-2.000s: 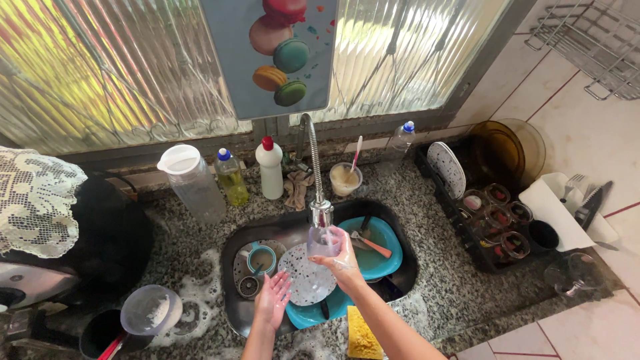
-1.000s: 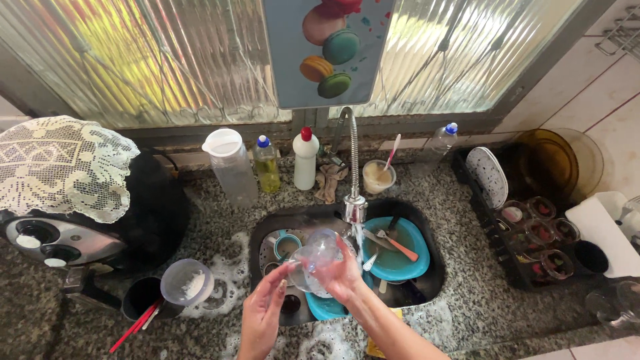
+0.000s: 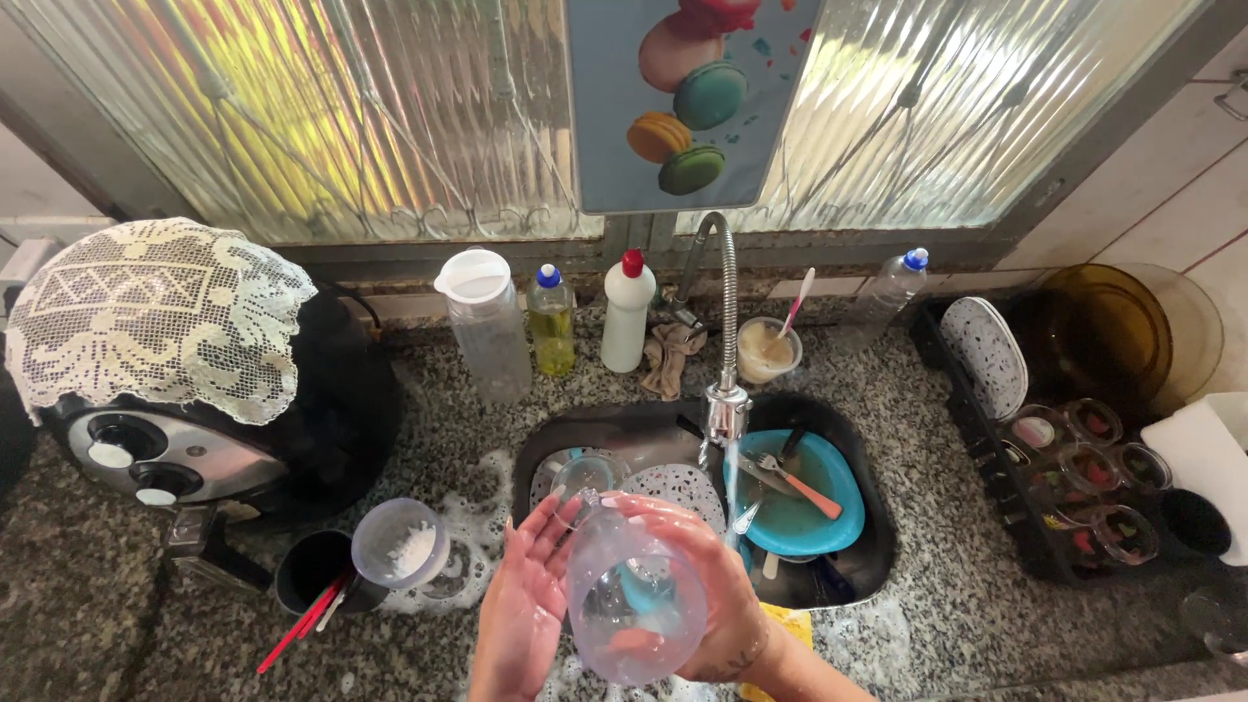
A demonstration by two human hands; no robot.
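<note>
A clear stemmed cup point(image 3: 639, 609) is tilted with its wide mouth toward me at the near edge of the sink. Around its side, my right hand point(image 3: 697, 575) grips it. My left hand point(image 3: 531, 585) is at the cup's left, palm up, fingertips near its stem and foot; whether it bears weight I cannot tell. Water runs from the faucet head point(image 3: 726, 414) just beyond my right hand. In the sink point(image 3: 877, 556) are a blue plastic basin point(image 3: 846, 478) with water, a fork point(image 3: 804, 487) with an orange handle, and a speckled plate point(image 3: 682, 487).
Left stand an air fryer point(image 3: 341, 419) and a plastic bowl point(image 3: 400, 541) beside a black cup point(image 3: 312, 575). Bottles, including a white one point(image 3: 627, 322), and a pitcher point(image 3: 487, 331) line the window. A black dish rack point(image 3: 985, 468) holds glasses at right. A yellow cloth point(image 3: 790, 629) lies by the sink.
The cup has come away from the faucet toward me and now faces me with its mouth. My right hand still holds it.
</note>
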